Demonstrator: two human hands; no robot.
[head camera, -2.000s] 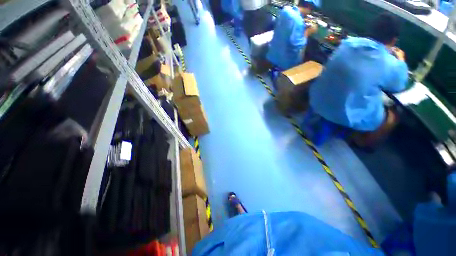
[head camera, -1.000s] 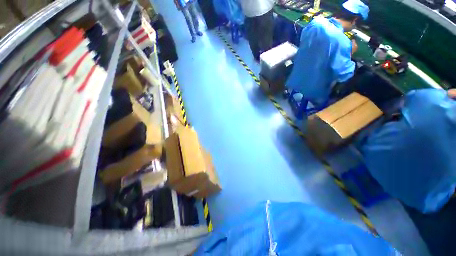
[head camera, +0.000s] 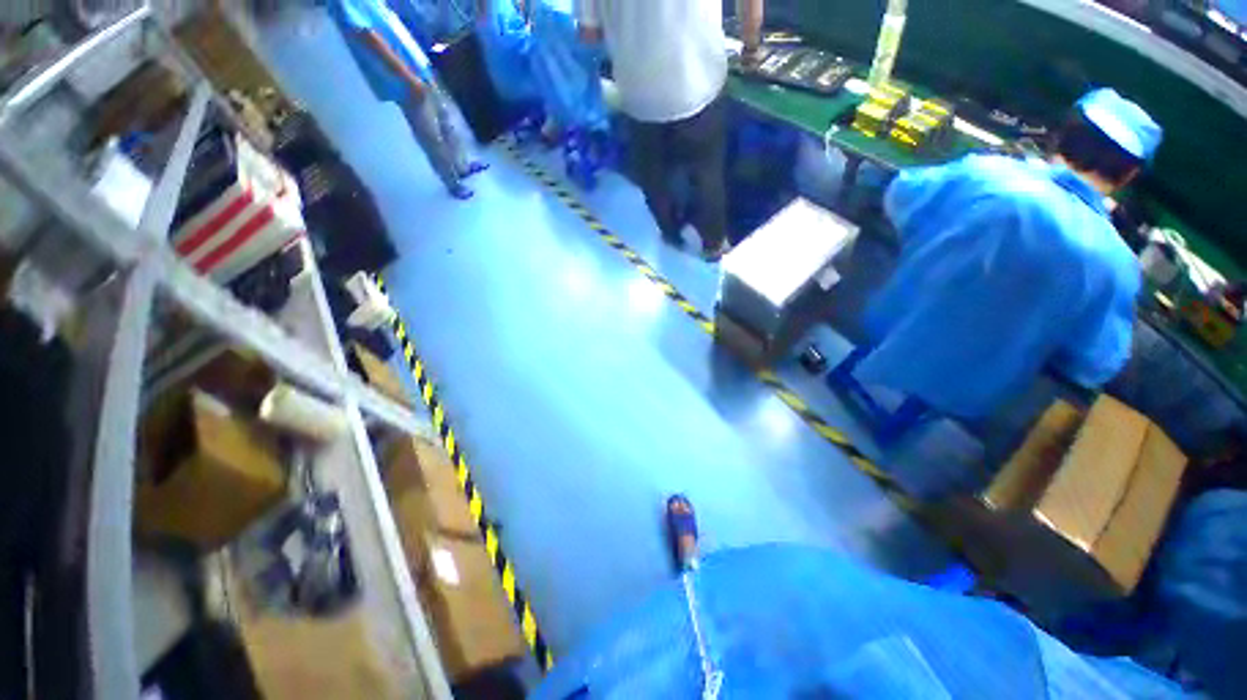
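Note:
Neither of my hands is in view. My blue smock with a pale cord down its front fills the bottom of the picture. One of my feet shows just above it on the blue floor. Nearest on the right is an open cardboard box. A white-topped box stands further up beside the yellow-black floor tape.
Metal shelving with cardboard boxes lines the left side. A person in a blue smock and cap sits at the green bench on the right. Other people stand ahead. Yellow-edged stacks lie on the bench.
The view has moved forward along the aisle. The seated person, the cardboard box and the white-topped box are nearer, and the people ahead appear larger. The near shelf's white-and-red stack has left view.

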